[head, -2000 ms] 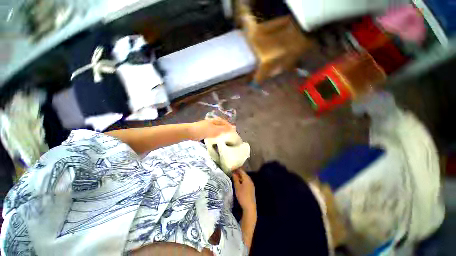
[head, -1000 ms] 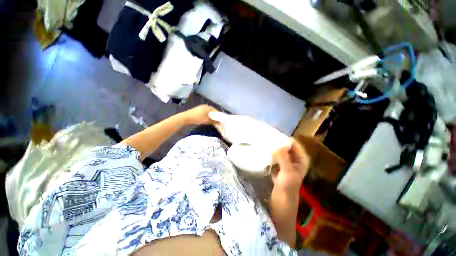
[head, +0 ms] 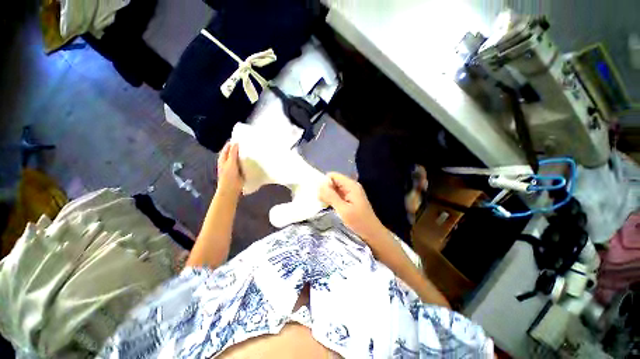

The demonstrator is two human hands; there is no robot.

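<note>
A cream fabric piece (head: 274, 168) is stretched between my two hands above my lap, with a loose end hanging below. My left hand (head: 230, 168) grips its left edge. My right hand (head: 344, 196) pinches its right part between thumb and fingers. Some of my left fingers are hidden by the cloth.
A navy fabric bundle (head: 203, 87) tied with a cream strip (head: 247, 70) lies ahead. A cream fabric heap (head: 84, 273) is at the left. A sewing machine (head: 544, 91) on a white table (head: 414, 63) and a blue air hose (head: 572, 182) are at the right.
The view has swung round toward the machine table. The cream cloth has gone from bunched to spread out between my hands, which have moved apart. Both hands still hold it.
</note>
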